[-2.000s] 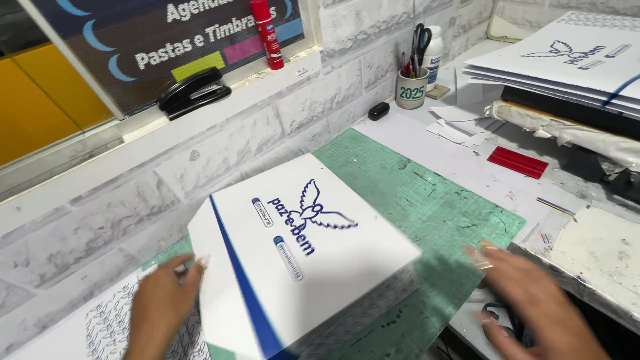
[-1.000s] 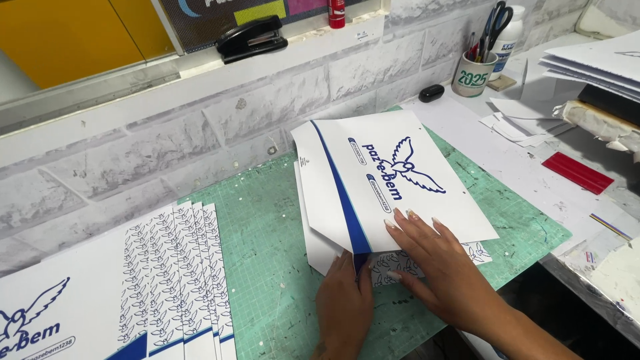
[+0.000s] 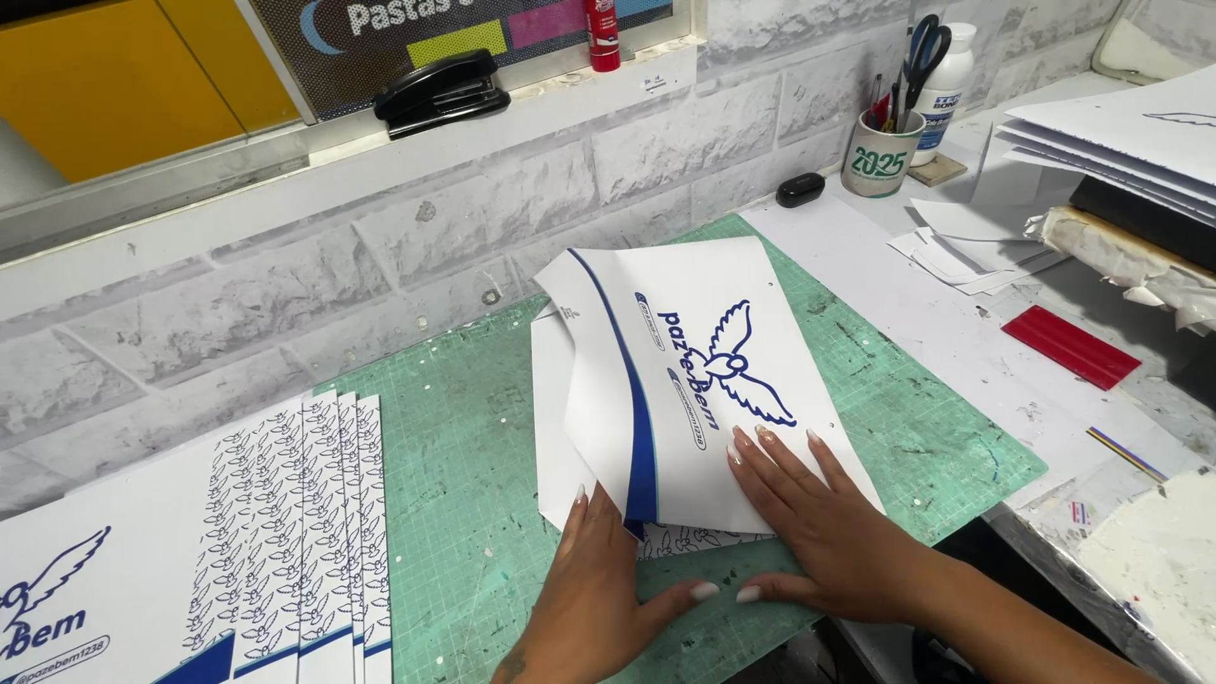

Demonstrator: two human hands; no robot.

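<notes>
A white printed paper bag [image 3: 703, 380] with a blue curved band and a winged line drawing lies on a green cutting mat [image 3: 456, 475]. Its left end is partly raised, and a white flap shows beneath. My left hand [image 3: 598, 589] is at its lower left corner, with fingertips partly behind the blue band's end; whether they pinch the paper I cannot tell. My right hand [image 3: 807, 522] lies on the lower right of the bag with fingers spread, pressing nothing else. At the lower left, overlapping printed paper sheets or bags [image 3: 95, 579] show a leafy pattern.
A black stapler [image 3: 442, 93] and a red glue stick [image 3: 602, 36] stand on the ledge. At the back right are a cup [image 3: 879, 157] with scissors, a white glue bottle [image 3: 948, 85] and a black case [image 3: 800, 189]. A red plastic scraper [image 3: 1072, 347] and stacked papers [image 3: 1121, 133] are at right.
The thick stack under my hands two seconds ago is gone from the mat, and overlapping printed pieces now lie at left. Since one second ago my hands have stayed near the bag's lower edge.
</notes>
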